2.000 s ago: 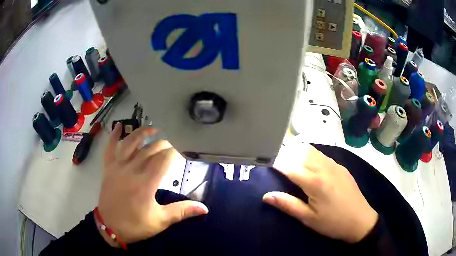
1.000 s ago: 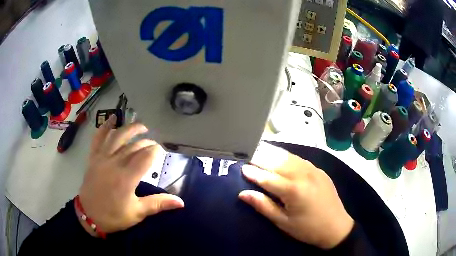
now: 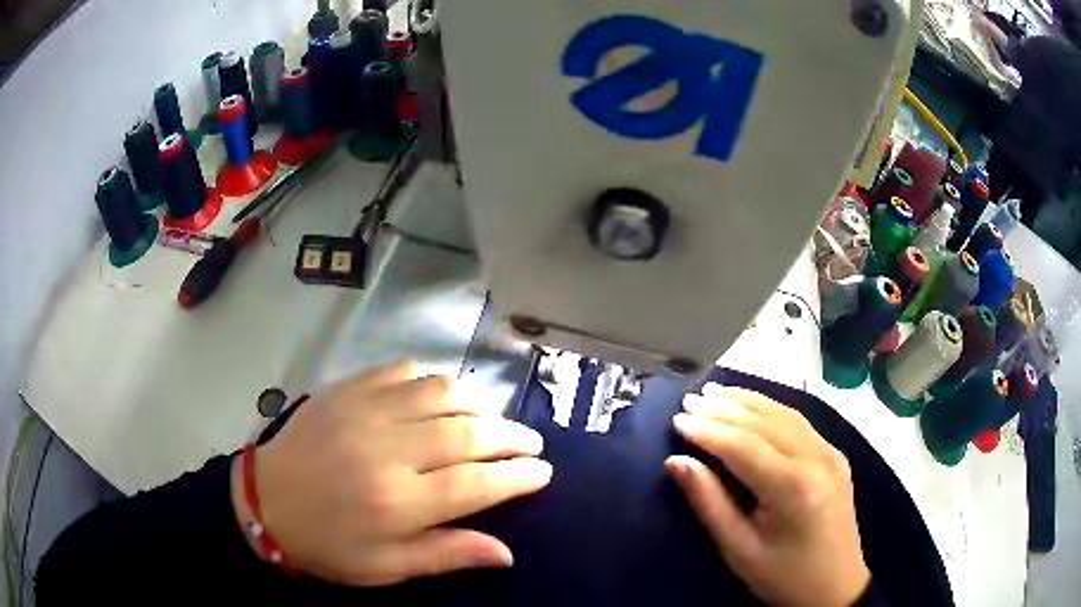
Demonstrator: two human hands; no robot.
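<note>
A dark navy garment piece (image 3: 593,510) lies flat on the bed below the off-white machine head (image 3: 522,178), which has a blue logo and a round metal knob. Two bright metal work clamps (image 3: 589,389) show under the head, at the cloth's far part. My left hand (image 3: 391,480) lies flat on the cloth left of the clamps, fingers pointing right. My right hand (image 3: 776,486) rests on the cloth right of the clamps, thumb apart from the fingers. Whether either hand pinches the cloth cannot be told. The needle is not discernible.
A two-button switch (image 3: 332,260) sits left of the head. A red-and-black screwdriver (image 3: 218,262) lies farther left. Thread cones stand at the left (image 3: 184,180) and right (image 3: 923,362). A yellow rail (image 3: 936,123) and dark hanging material are at the upper right.
My left hand has left the two-button switch and moved down and right onto the cloth. My right hand stays on the cloth by the clamps. The camera view has shifted and turned.
</note>
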